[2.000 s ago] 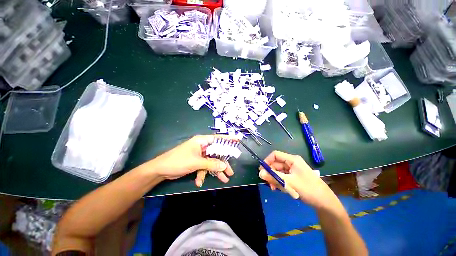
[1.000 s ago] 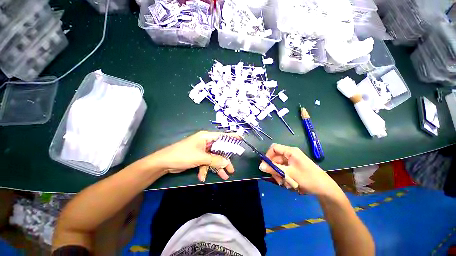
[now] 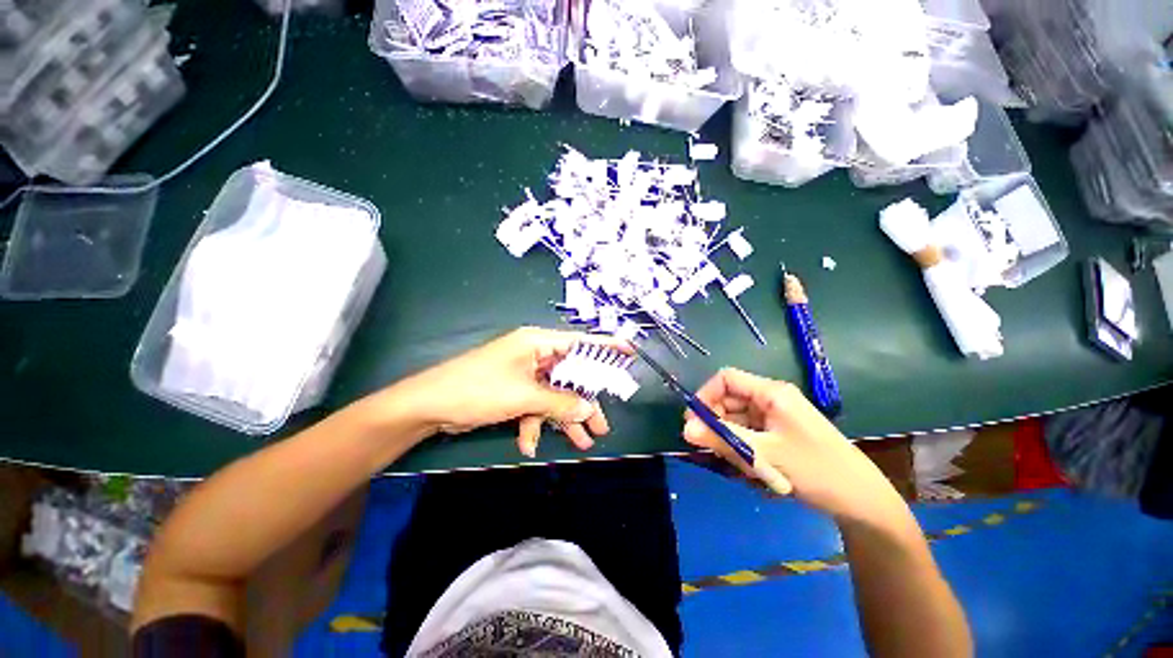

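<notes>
My left hand [image 3: 540,392] holds a fan of white-headed parts [image 3: 596,372], heads side by side, with dark stems along the upper edge. My right hand [image 3: 759,424] holds a thin tool with a blue handle [image 3: 720,427]. Its dark tip reaches to the right end of the held fan; whether it touches a part cannot be told. A loose pile of white-headed stemmed parts [image 3: 624,238] lies just beyond my left hand. A second tool with a blue barrel and tan tip [image 3: 810,345] lies on the bench right of the pile.
A clear box with a white sheet [image 3: 268,298] stands at left, a clear lid [image 3: 80,242] beyond it. Clear tubs of white parts [image 3: 482,77] line the back. At right are a rolled white bundle [image 3: 958,302] and a small open tub [image 3: 1045,244]. Stacked boxes stand at both back corners.
The view has shifted slightly, so the bench items sit a little differently in the picture. Both hands keep their holds, and the fan is tilted slightly differently.
</notes>
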